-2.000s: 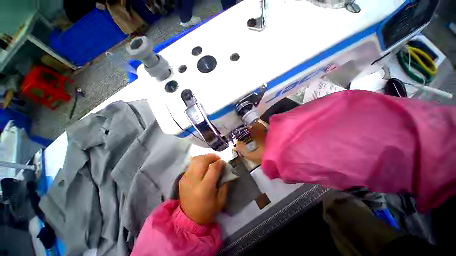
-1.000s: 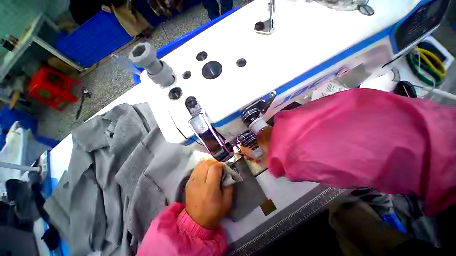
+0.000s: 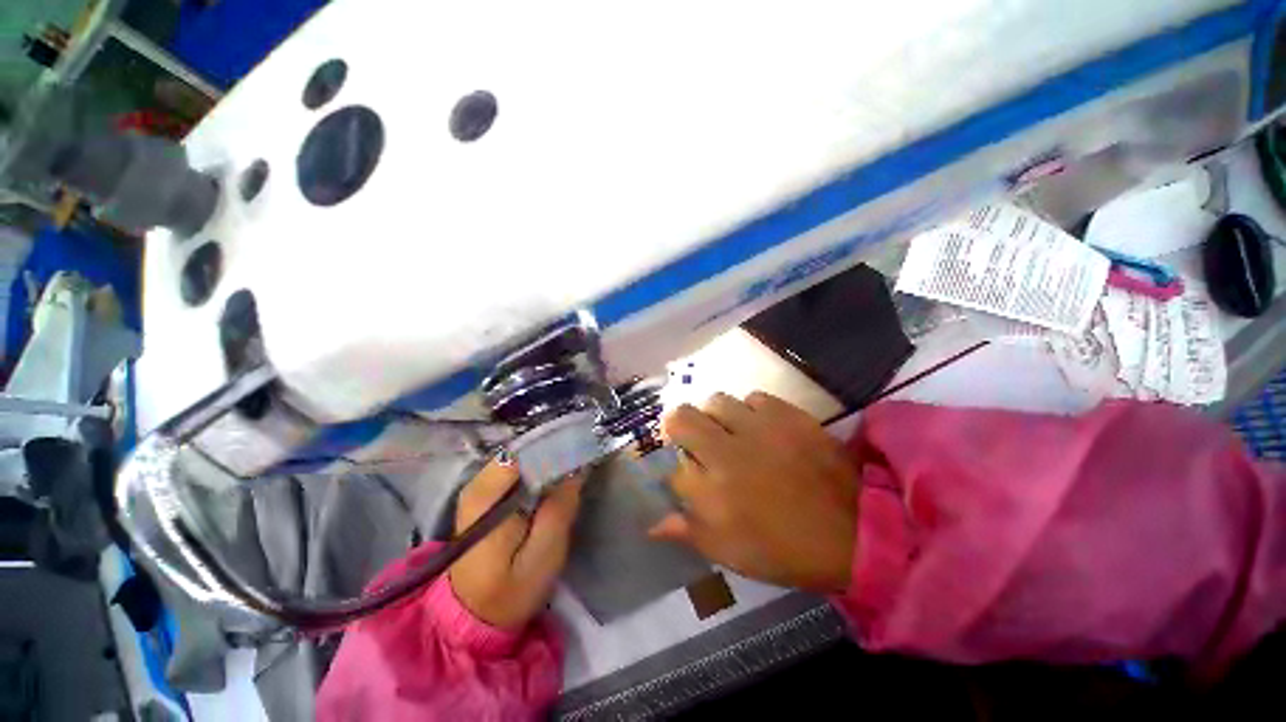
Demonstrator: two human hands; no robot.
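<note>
The white machine head [image 3: 592, 184] fills the upper view. Its presser foot area [image 3: 635, 420] is beside a shiny curved guard [image 3: 176, 543] that looms large at left. A grey cloth piece [image 3: 621, 543] lies flat below the needle area. My left hand [image 3: 501, 564] is left of the needle, its fingers and thumb closed at the grey cloth's edge, partly hidden by the guard. My right hand [image 3: 776, 494] is right of the needle, fingertips by the presser foot, thumb apart over the grey piece. No held item shows in it. The needle tip cannot be made out.
More grey cloth [image 3: 339, 529] lies behind the guard. A black phone [image 3: 835, 339], printed papers [image 3: 1004, 268], a pink and blue pen [image 3: 1140, 275] and a black round object [image 3: 1240, 265] lie right of the needle area. A ruler-marked edge [image 3: 705, 663] runs along the front.
The view has moved closer to the machine head and the guard looms larger. My right hand has come out from beside the needle and now shows fully. The phone and papers are now uncovered.
</note>
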